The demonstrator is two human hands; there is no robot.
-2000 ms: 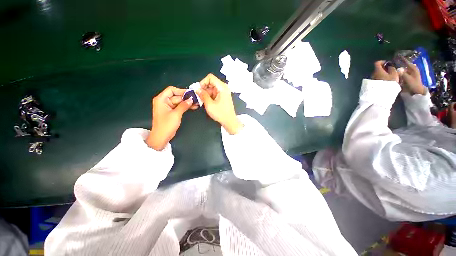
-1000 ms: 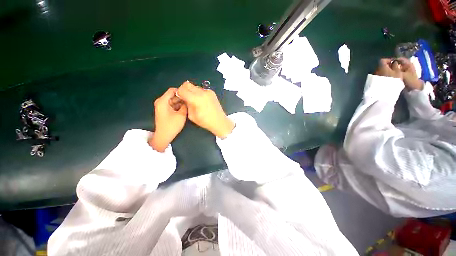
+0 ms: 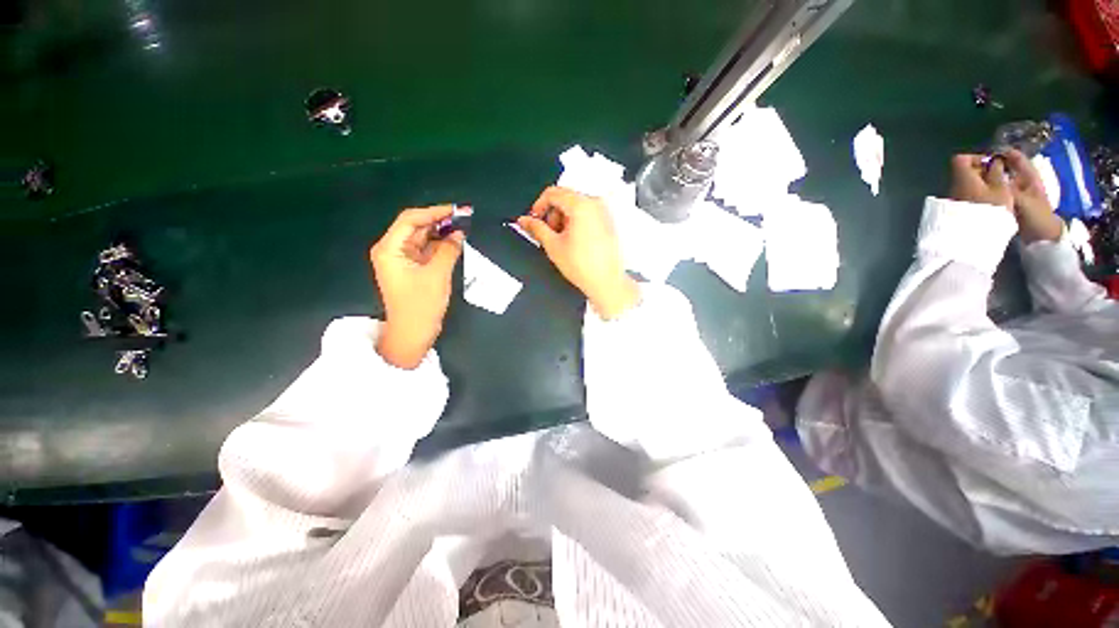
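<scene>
My left hand point(image 3: 415, 276) pinches a small dark round clip part point(image 3: 453, 223) with purple glints between thumb and fingers. My right hand point(image 3: 579, 243), a little to the right and apart from it, pinches a thin, small metal clip point(image 3: 520, 228) that points toward the left hand. A white wipe point(image 3: 490, 281) hangs or lies just below and right of the left fingertips; whether the hand touches it is unclear. More white wipes point(image 3: 801, 245) lie overlapping around the post foot.
A slanting metal post point(image 3: 749, 74) stands behind and right of my hands. A pile of shiny parts point(image 3: 126, 301) lies at left. Single parts lie farther back, one point(image 3: 329, 111) at upper left. A neighbour's hands point(image 3: 1006, 190) work at right beside a blue-and-white packet point(image 3: 1071, 166).
My hands were together and have moved apart. The small metal clip now shows in the right fingers, and a white wipe shows between the hands. The parts at the back appear farther right.
</scene>
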